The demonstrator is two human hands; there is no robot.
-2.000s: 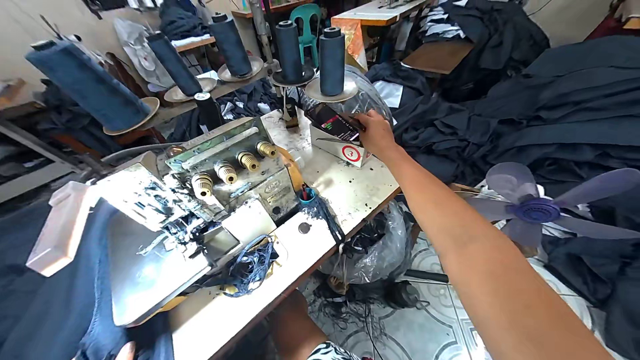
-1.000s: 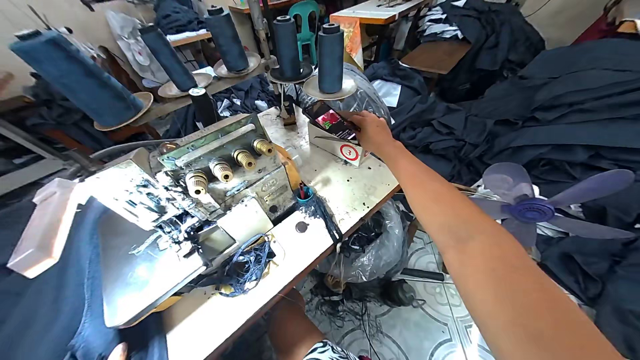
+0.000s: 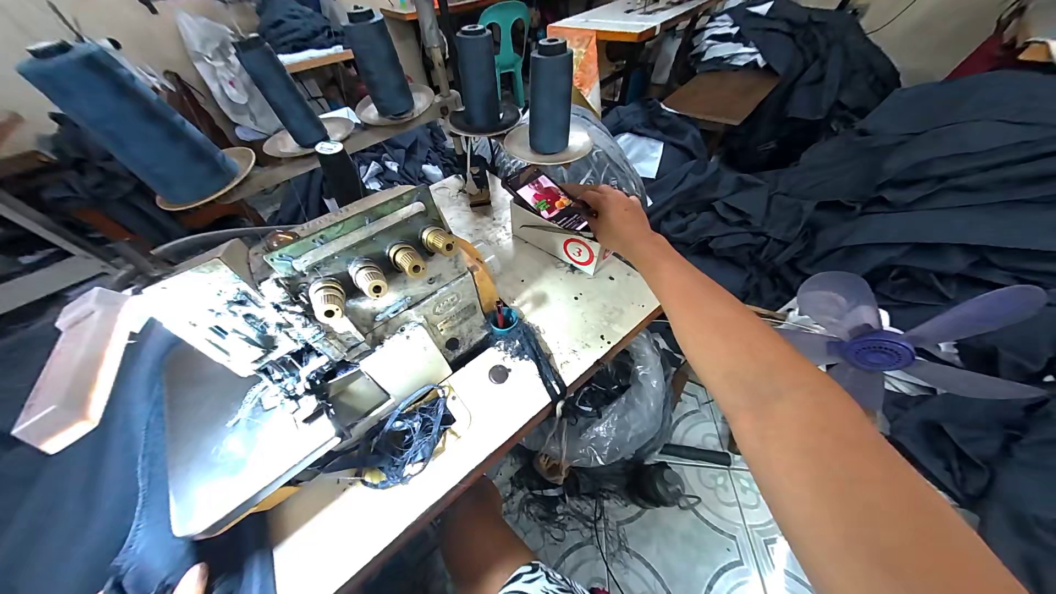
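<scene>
My right hand (image 3: 615, 216) reaches to the far right part of the sewing table (image 3: 577, 318) and has its fingers on the edge of a smartphone (image 3: 546, 198) with a lit screen. The phone leans on a small cardboard box (image 3: 561, 245). Only fingertips of my left hand (image 3: 192, 580) show at the bottom left, on dark blue fabric (image 3: 62, 511); whether they grip it is not clear. An overlock sewing machine (image 3: 388, 289) with brass-coloured tension knobs stands between the hands. Blue thread scraps (image 3: 412, 437) lie in front of it.
Several dark thread cones (image 3: 549, 99) stand on a rack behind the machine. A purple fan (image 3: 879, 351) is at the right, before large heaps of dark cloth (image 3: 949, 181). A plastic bag (image 3: 619, 412) sits below the table edge. A small blue cup (image 3: 502, 320) stands beside the machine.
The phone's screen was mostly dark two seconds ago and now displays a bright picture; the phone is turned more toward the view. My right hand remains at it.
</scene>
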